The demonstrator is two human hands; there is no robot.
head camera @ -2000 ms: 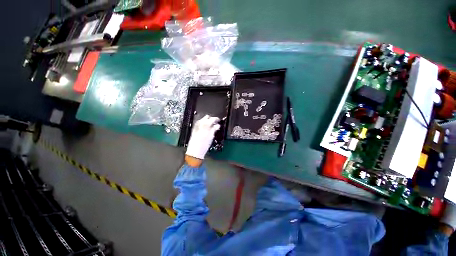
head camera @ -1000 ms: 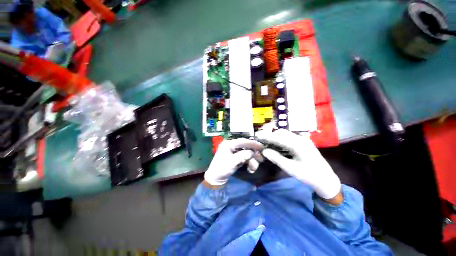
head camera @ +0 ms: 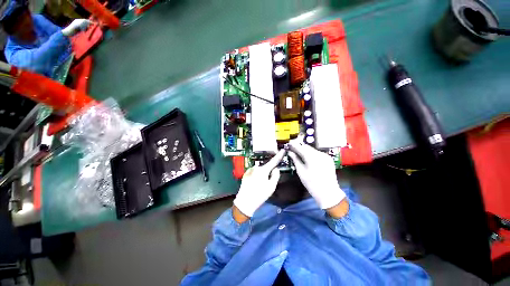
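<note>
The green power supply board lies component side up on the red pad, with long white heatsinks, orange coils and a yellow-wrapped block. My left hand, in a white glove, has its fingertips at the board's near edge. My right hand, also gloved, reaches to the same spot from the right. The fingertips nearly meet at a tiny dark part near the yellow block. It is too small to tell which hand grips it.
Two black parts trays with small silvery pieces lie left, beside clear plastic bags and thin dark pens or tweezers. A black electric screwdriver and a grey can stand right. Another person is at the upper left.
My left hand has left the parts tray and come to the board. Over the last second both hands have moved from just before the board onto its near edge, fingers reaching forward. The view has swung right.
</note>
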